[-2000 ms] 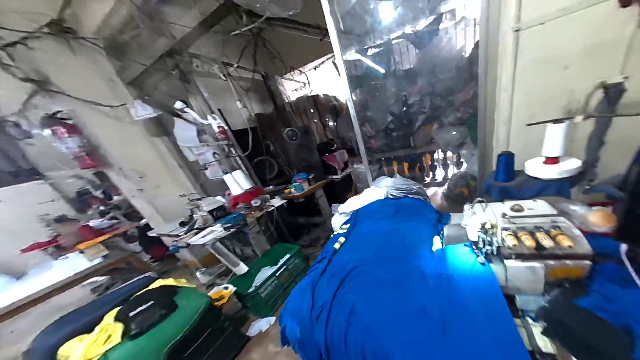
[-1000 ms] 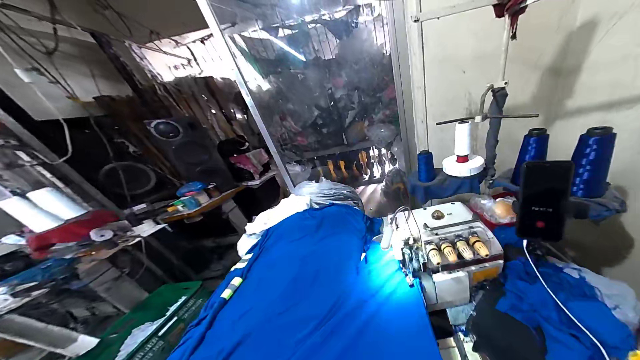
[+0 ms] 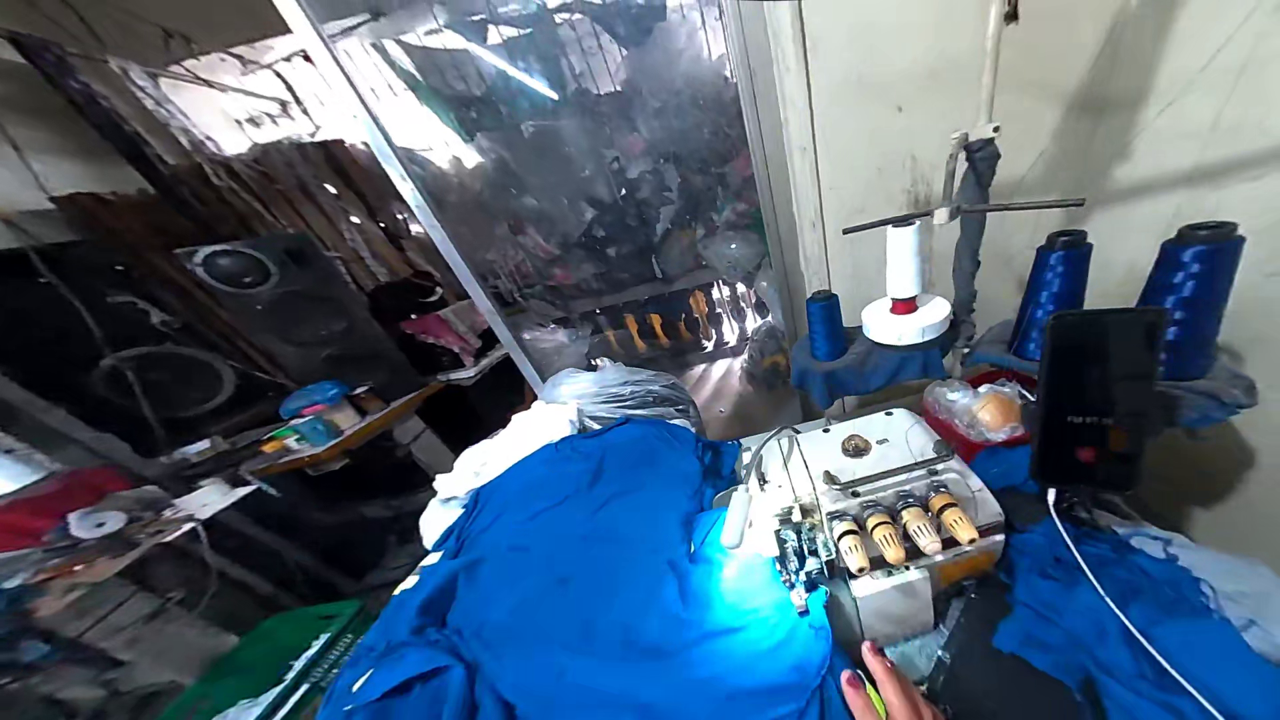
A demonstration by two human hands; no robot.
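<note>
Blue fabric (image 3: 600,580) lies spread over the table in the middle, its right edge at the presser foot of a white overlock sewing machine (image 3: 880,450). A bright light falls on the cloth beside the needle area. My right hand (image 3: 890,690) shows at the bottom edge, just below the machine front, with fingertips by the fabric edge. A small yellow-green thing (image 3: 875,700) is between its thumb and finger; what it is cannot be told. My left hand is out of view.
Blue thread cones (image 3: 1190,300) and a white thread cone (image 3: 903,262) stand behind the machine. A phone (image 3: 1100,400) with a white cable stands at the right, above more blue cloth (image 3: 1130,600). A green plastic crate (image 3: 270,660) is at lower left. A glass panel (image 3: 600,180) rises behind.
The view has swung to the right, toward the machine. My right hand has come into view at the bottom edge.
</note>
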